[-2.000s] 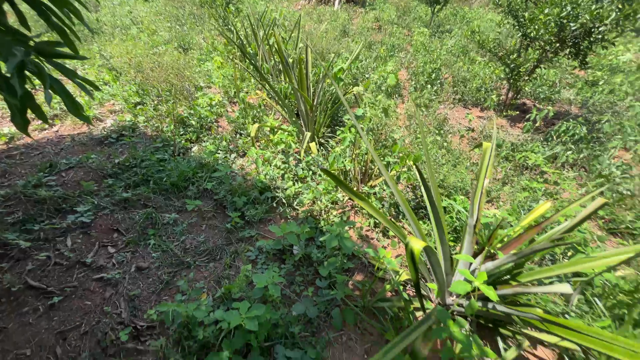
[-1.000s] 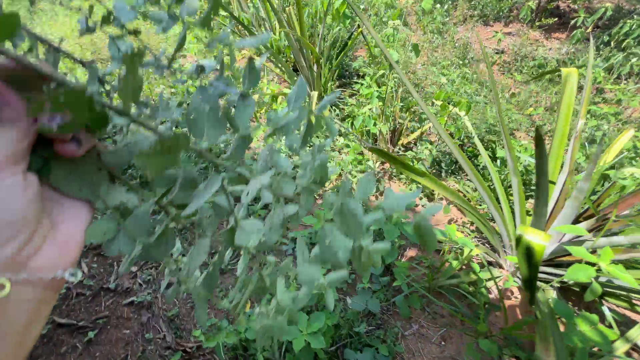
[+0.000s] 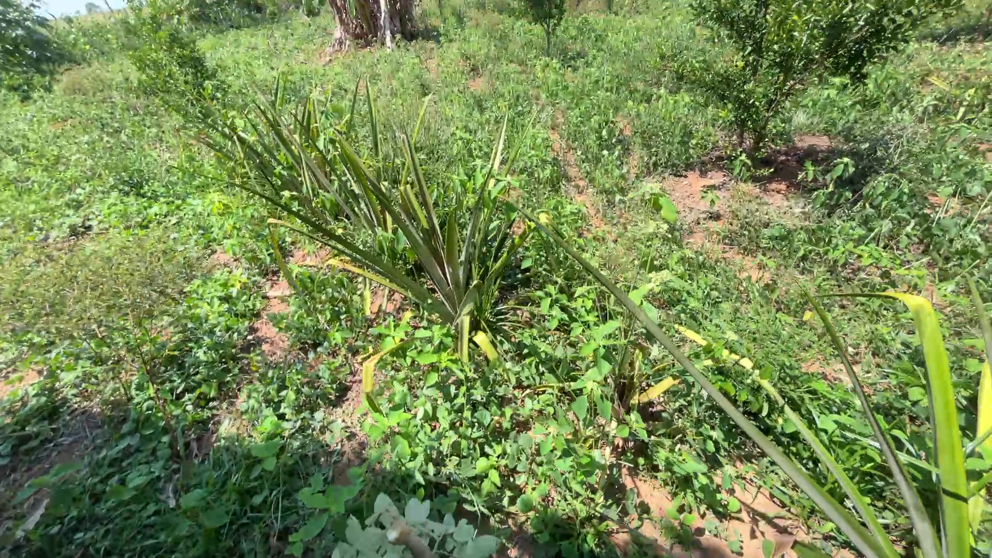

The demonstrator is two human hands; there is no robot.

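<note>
Neither my left hand nor my right hand shows in the head view. At the bottom edge, a leafy branch (image 3: 415, 535) with pale grey-green leaves and a light cut-looking stem end pokes into view; what holds it, if anything, is hidden below the frame. Beyond it, low green weeds (image 3: 465, 434) cover reddish soil. A spiky plant with long sword-shaped leaves (image 3: 449, 271), some of them yellowed, stands in the middle. Another such plant (image 3: 942, 411) reaches in from the right edge, one long leaf slanting up toward the centre.
A small leafy tree (image 3: 763, 70) grows at the upper right, with bare reddish soil (image 3: 697, 194) by its foot. A thick trunk (image 3: 373, 23) with ragged bark stands at the top. Shade darkens the ground at the lower left.
A hand holding a leafy branch, at the left one second ago, is out of view; only some pale leaves and a stem show at the bottom. The view has swung up and left.
</note>
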